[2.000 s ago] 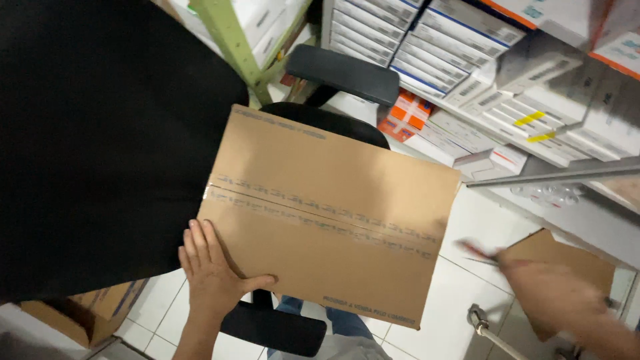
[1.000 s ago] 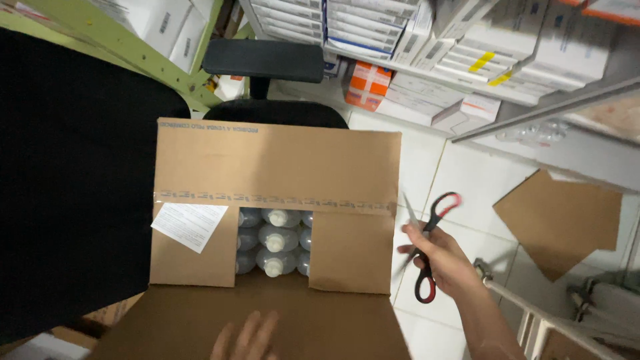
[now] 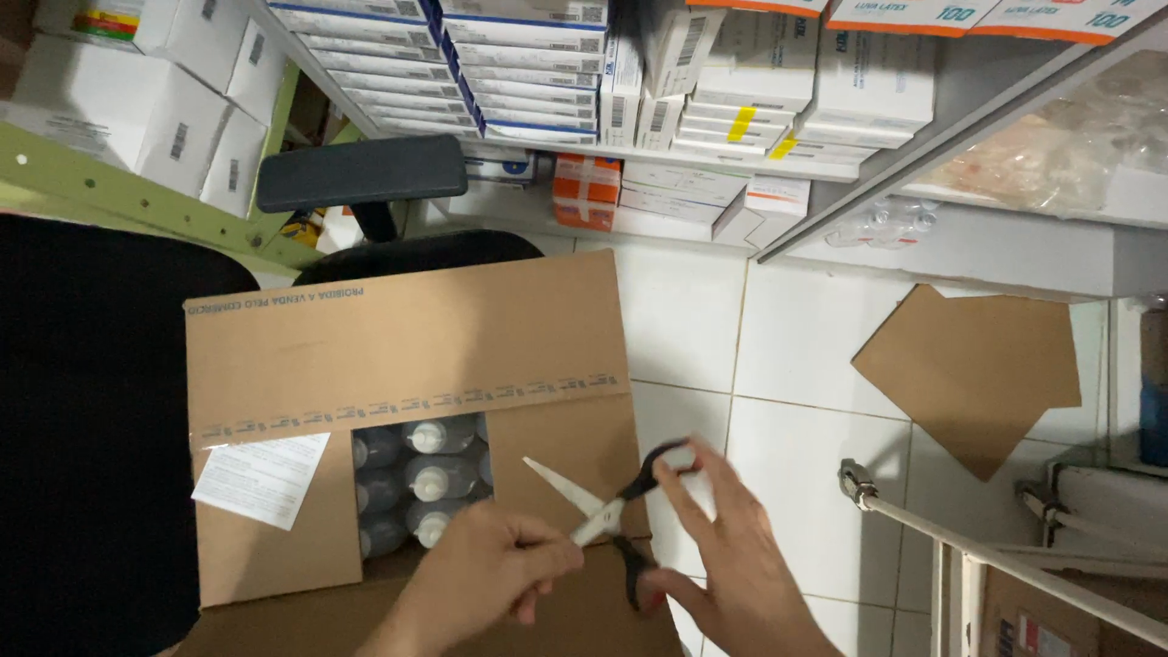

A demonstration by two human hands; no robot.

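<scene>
A pair of scissors (image 3: 602,518) with dark handles and spread blades is held over the right side of an opened cardboard box (image 3: 411,338). My left hand (image 3: 488,570) pinches one blade between thumb and fingertips. My right hand (image 3: 730,557) is at the handles, its fingers at one loop and its thumb at the other. Inside the box, between its flaps, stand several clear plastic bottles (image 3: 429,479) with whitish caps. A printed paper sheet (image 3: 262,479) lies on the left flap. The near flap reaches under my left hand.
Behind the box is a black office chair's armrest (image 3: 365,173). Shelves (image 3: 821,164) with stacked white cartons run across the back. A flat cardboard piece (image 3: 976,374) lies on the white tiled floor at right, near a white metal frame (image 3: 976,538). Dark fabric fills the left edge.
Two seconds ago the box was closed with my left hand on it; its flaps are now open. Since one second ago, my left hand has come to the scissors, which are now over the box.
</scene>
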